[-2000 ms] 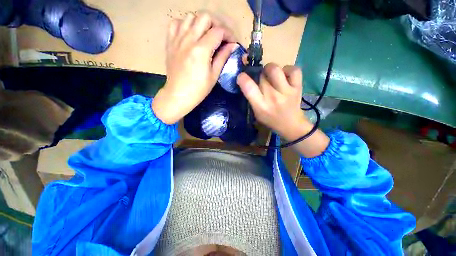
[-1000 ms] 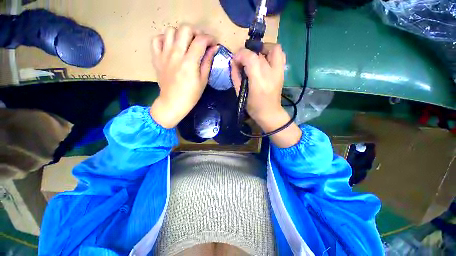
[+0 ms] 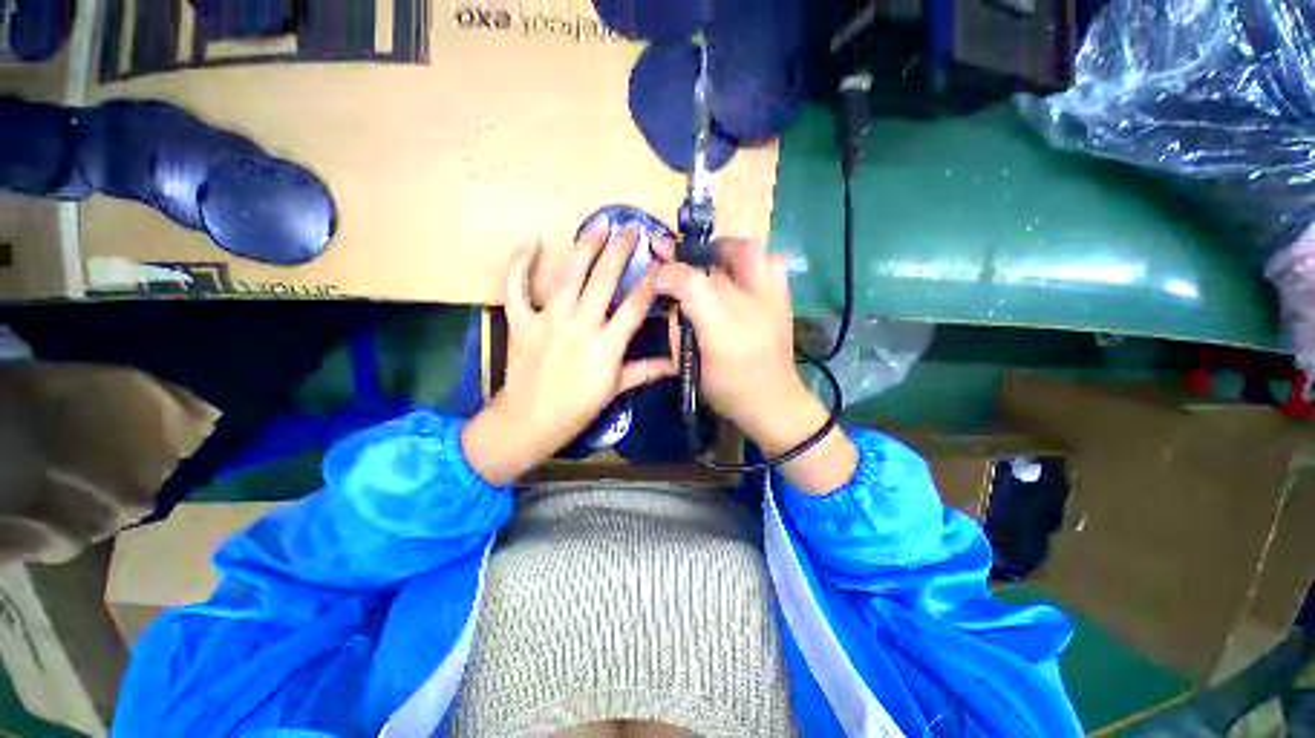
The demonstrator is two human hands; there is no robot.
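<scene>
My left hand (image 3: 577, 339) lies with spread fingers over a dark oval plastic cover (image 3: 613, 224) at the near edge of the cardboard mat (image 3: 447, 159). The fingertips rest on the cover and partly hide it. My right hand (image 3: 738, 335) holds the black handle of the soldering iron (image 3: 695, 216), its metal shaft pointing away from me. The right fingertips are close to the cover. Below my hands, more dark covers (image 3: 656, 433) lie in the box at my lap, partly hidden.
A row of overlapping covers (image 3: 267, 209) lies at left. More covers (image 3: 678, 108) lie beyond the iron. A dark soldering station (image 3: 952, 51) stands at back right, beside a crinkled clear bag (image 3: 1183, 87). The black cord (image 3: 848, 216) loops by my right wrist. Cartons (image 3: 1154, 505) are below the bench.
My left hand has gone from gripping the cover's edge to lying flat over it. My right hand still holds the iron. The view has shifted, showing more of the mat and the station.
</scene>
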